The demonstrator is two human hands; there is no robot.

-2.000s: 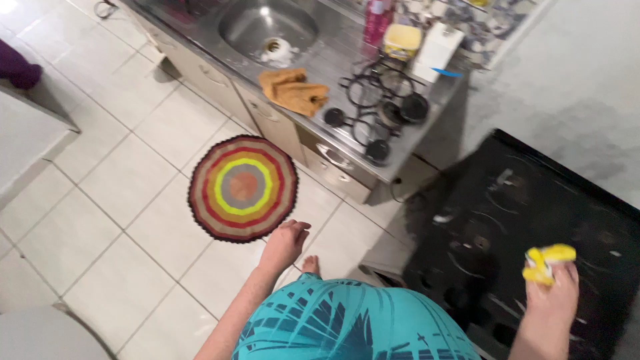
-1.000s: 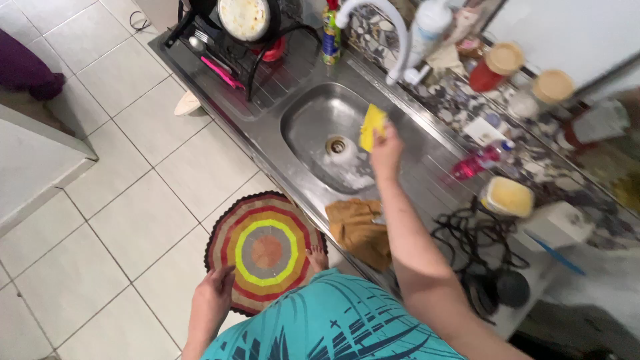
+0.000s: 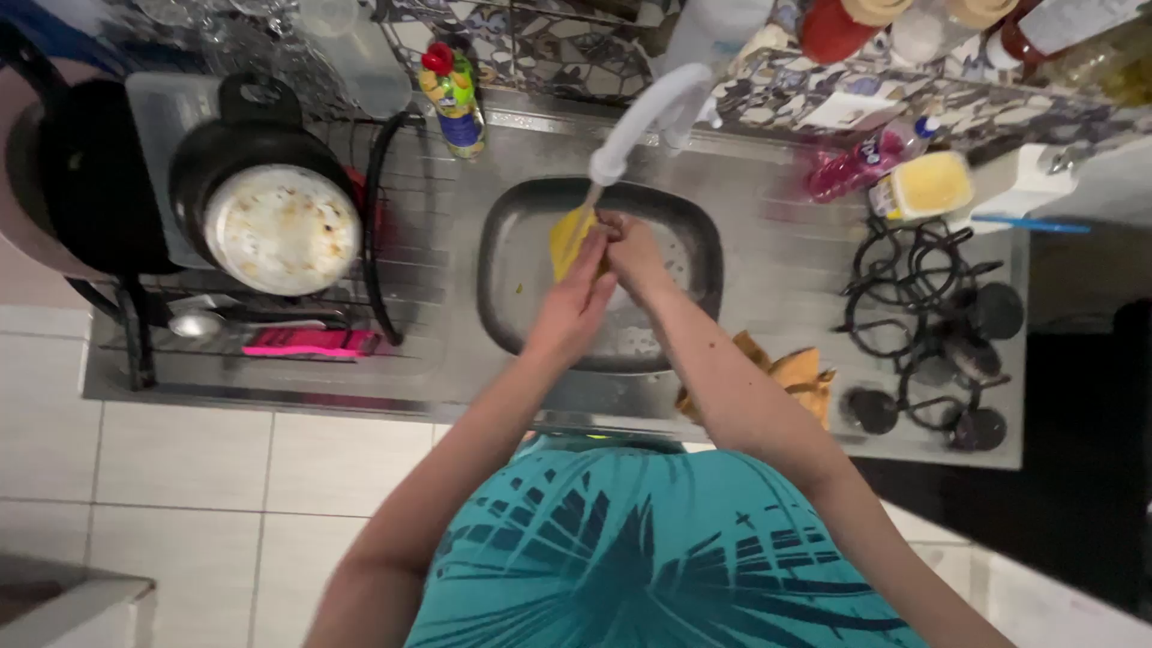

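Note:
Both my hands meet over the steel sink basin [image 3: 630,337], below the white faucet [image 3: 652,117]. A thin stream of water falls from the spout onto a yellow cloth or sponge [image 3: 567,238]. My left hand [image 3: 576,297] holds it from the near side, fingers pointing up toward the faucet. My right hand [image 3: 633,256] is against it from the right, and its fingertips are partly hidden. An orange-brown cloth [image 3: 801,373] lies on the sink's front edge, partly under my right forearm.
Left of the basin, a dish rack [image 3: 387,234] holds pans [image 3: 283,229] and utensils. A dish soap bottle [image 3: 459,112] stands behind. Black stove grates [image 3: 886,315] and burner caps lie right, near a pink bottle [image 3: 864,162] and a yellow-topped tub [image 3: 927,186]. The black stove [image 3: 1080,432] is beyond.
The yellow item, over the stove two seconds ago, is now under the faucet. My left hand has come up from beside my body to join my right. The view has swung to face the sink.

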